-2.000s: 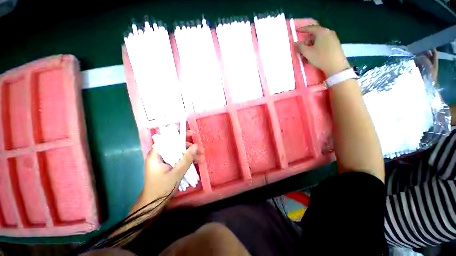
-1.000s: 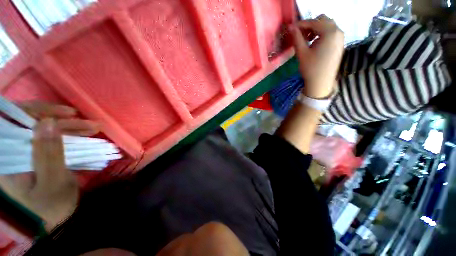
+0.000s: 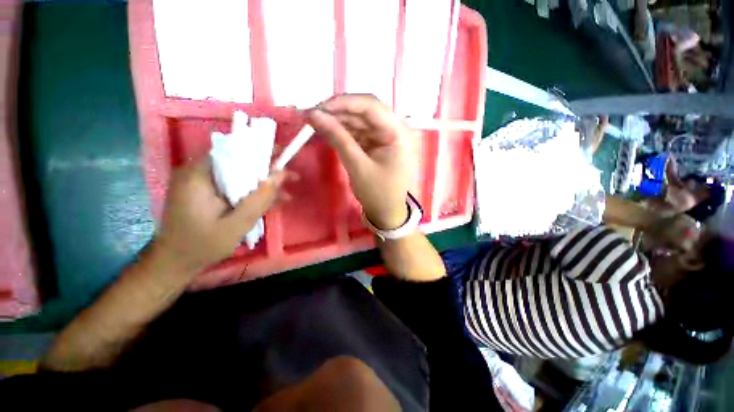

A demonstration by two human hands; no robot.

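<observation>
My left hand [image 3: 211, 205] holds a bundle of white tubes [image 3: 241, 161] over the near left pockets of the foam tray [image 3: 302, 248]. One white tube [image 3: 294, 146] stands apart from the bundle, angled up from my left fingertips. My right hand [image 3: 366, 145], with a pale wristband, has thumb and forefinger together at a small dark thin piece [image 3: 312, 109], just beyond that tube's upper end. Whether piece and tube touch cannot be told. Overexposed white tube stacks [image 3: 298, 56] fill far pockets of the tray.
A clear plastic bag of white tubes [image 3: 535, 181] lies right of the tray. A person in a striped top [image 3: 555, 294] is at the right. Another pink foam tray [image 3: 14, 177] is cut off at the left edge, on the green bench [image 3: 84, 161]. Metal framing stands at the far right.
My right hand has moved from the tray's near right pocket back to the tube end at my left hand. The view has swung back, showing both hands over the tray.
</observation>
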